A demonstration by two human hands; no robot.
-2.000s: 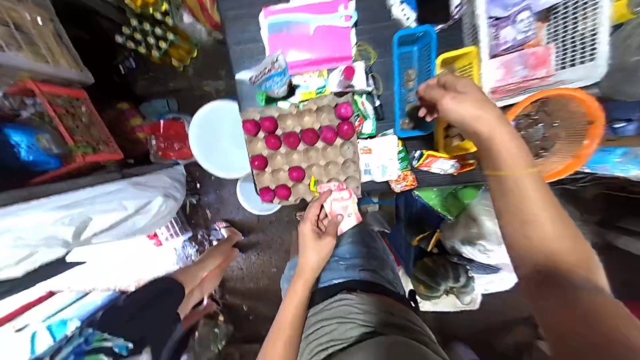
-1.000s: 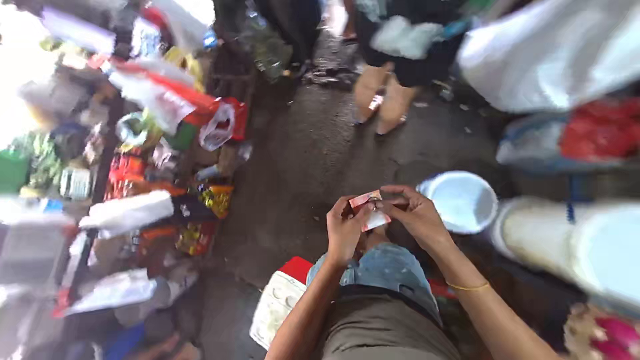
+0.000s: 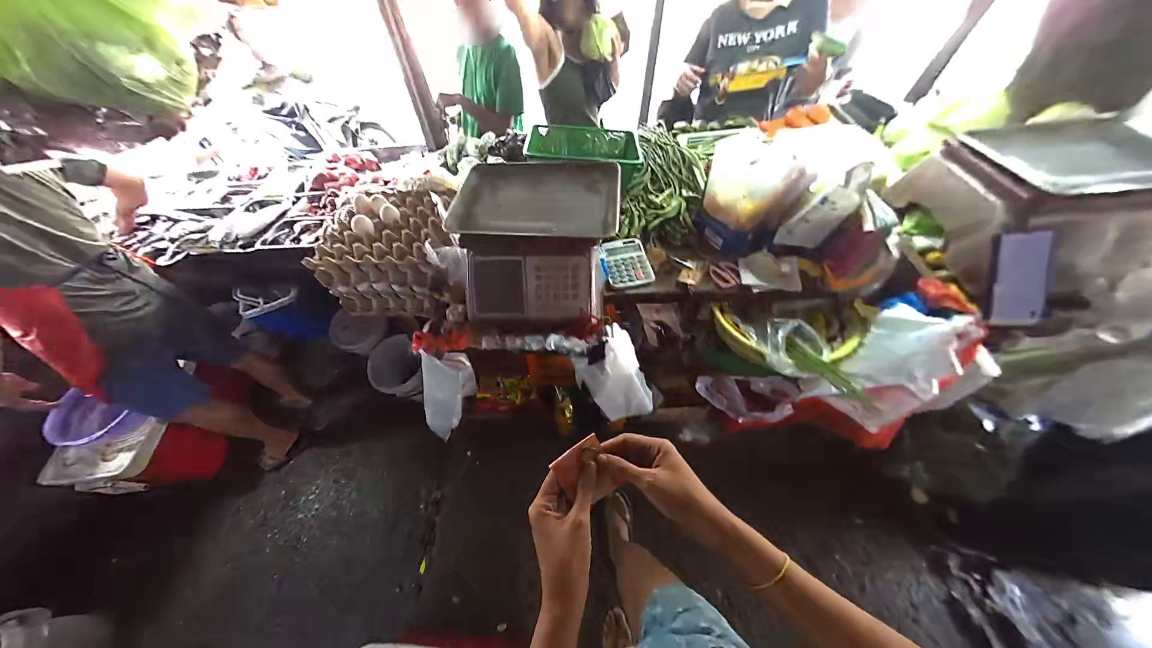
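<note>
A reddish banknote [image 3: 571, 463] is pinched between the thumb and fingers of my left hand [image 3: 562, 513], low in the middle of the view. My right hand [image 3: 650, 470] meets it there, thumb and forefinger together at a small roundish thing, perhaps a coin, against the note. Beyond both hands stands a digital scale [image 3: 533, 283] with a metal pan. Right of the scale lies a calculator [image 3: 627, 263]; stacked egg trays [image 3: 382, 252] with a few eggs are on its left.
The stall counter holds a green basket [image 3: 583, 144], long green beans [image 3: 670, 180], scissors [image 3: 724, 275] and a second scale [image 3: 1062, 162]. Plastic bags [image 3: 619, 373] hang off its front. A person [image 3: 117, 288] is on the left near a purple basin [image 3: 90, 420]. Several people stand behind the counter.
The view has swung from the dyed eggs and coin baskets, past a wet aisle, to this counter. My right hand has left the small baskets and come to the banknote in my left hand.
</note>
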